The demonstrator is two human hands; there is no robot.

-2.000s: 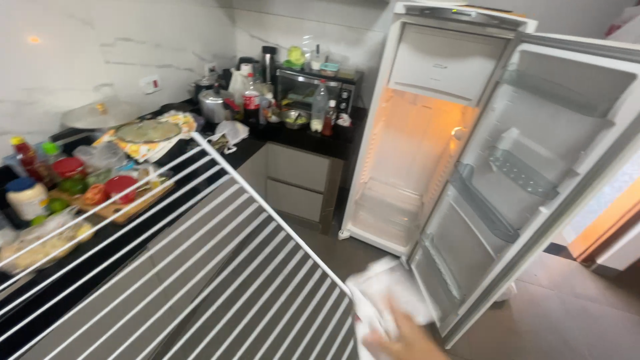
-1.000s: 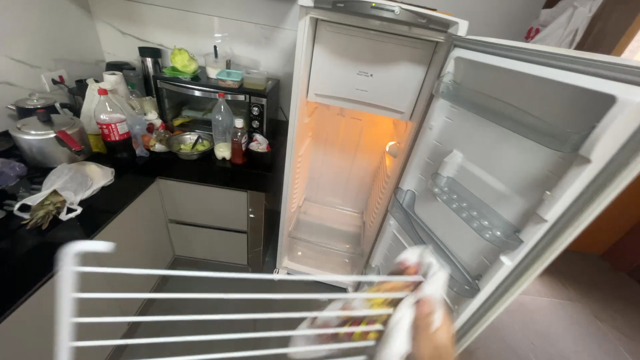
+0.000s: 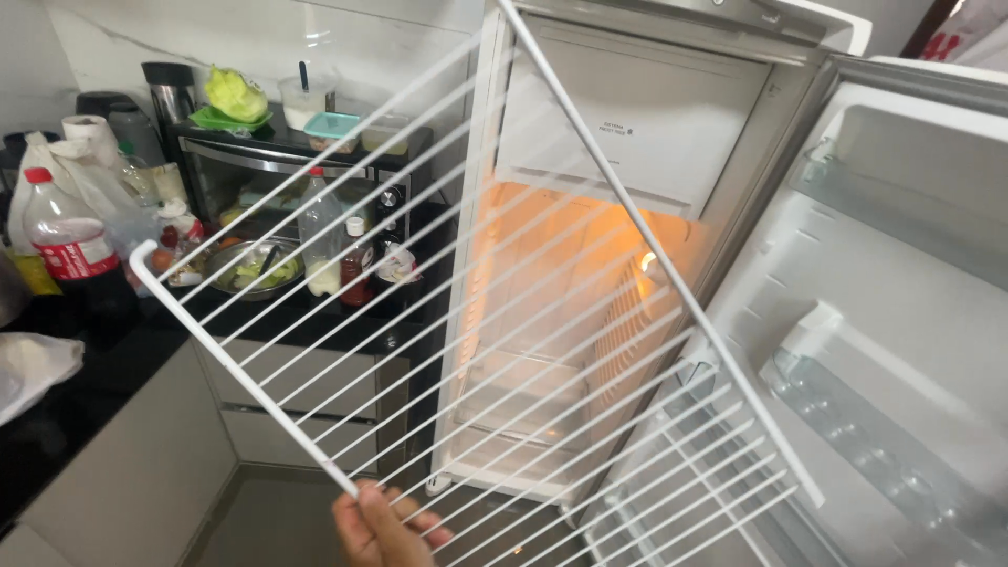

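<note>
A white wire refrigerator shelf [image 3: 272, 409] is held up at a slant across the middle of the view. My left hand [image 3: 386, 524] grips its lower left rim at the bottom of the picture, with fingers curled round the wires. My right hand is out of view, and so is the cloth. Behind the rack stands a white refrigerator [image 3: 622, 102] with its door [image 3: 890, 260] open and its inner light on. Clear bins [image 3: 520, 394] lie low inside it.
To the left, a black countertop [image 3: 126, 346] bears a cola bottle [image 3: 71, 236], a metal bowl [image 3: 256, 272] with greens, other bottles and a plastic bag [image 3: 35, 374]. A toaster oven [image 3: 276, 169] behind them carries lettuce and food containers. Drawers [image 3: 299, 378] are below.
The rack has been raised and tilted, and now crosses in front of the refrigerator. My right hand and the cloth, at the rack in both earlier frames, have left the view. My left hand has come into view.
</note>
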